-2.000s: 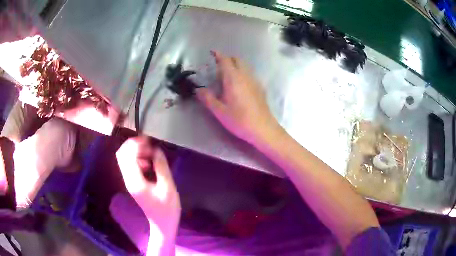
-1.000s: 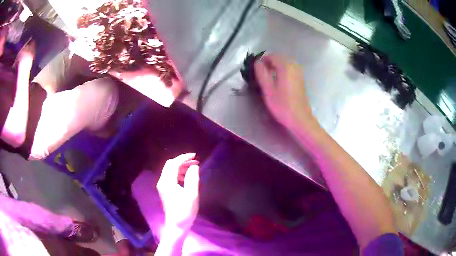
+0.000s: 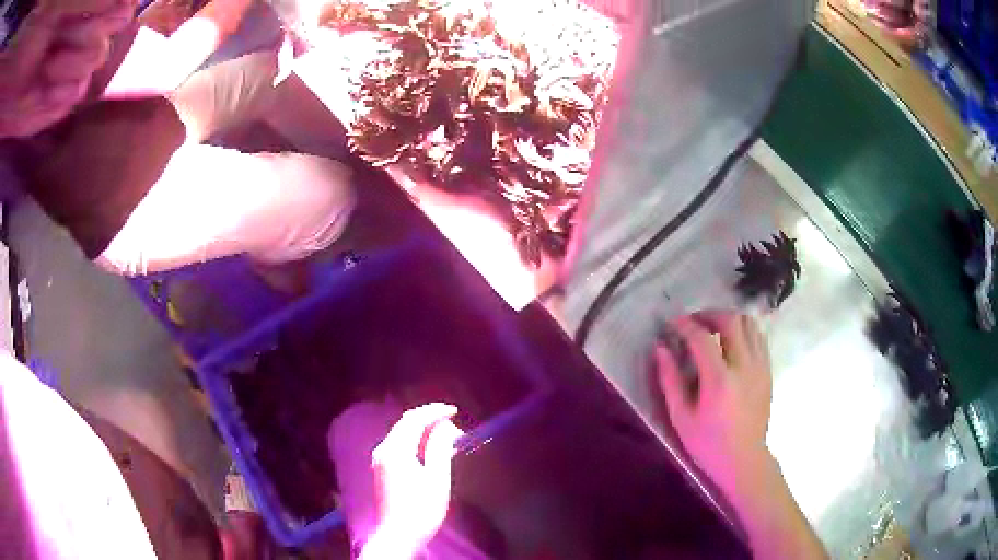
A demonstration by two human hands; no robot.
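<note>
A black spiky hair piece [image 3: 768, 269] lies loose on the grey metal bench [image 3: 700, 257]. My right hand [image 3: 717, 377] is on the bench on the near side of that piece, apart from it, with its fingers curled down. A dark patch shows by its fingers, but I cannot tell whether it is a part or shadow. My left hand [image 3: 414, 470] is above the dark area in front of the bench, washed out by glare. Its thumb and fingers are bent close together, and what lies between them cannot be made out.
An open carton [image 3: 465, 224] heaped with spiky parts [image 3: 471, 98] stands left of the bench. A blue-purple crate [image 3: 235, 443] is below. A black cable [image 3: 673, 228] crosses the metal. Dark hair parts [image 3: 914, 356] line the back edge by the green conveyor [image 3: 865, 164]. A person's leg [image 3: 246, 208] is at left.
The view has swung left, showing more of the carton and crate. My right hand is now apart from the black spiky piece it was touching. My left hand remains raised and curled.
</note>
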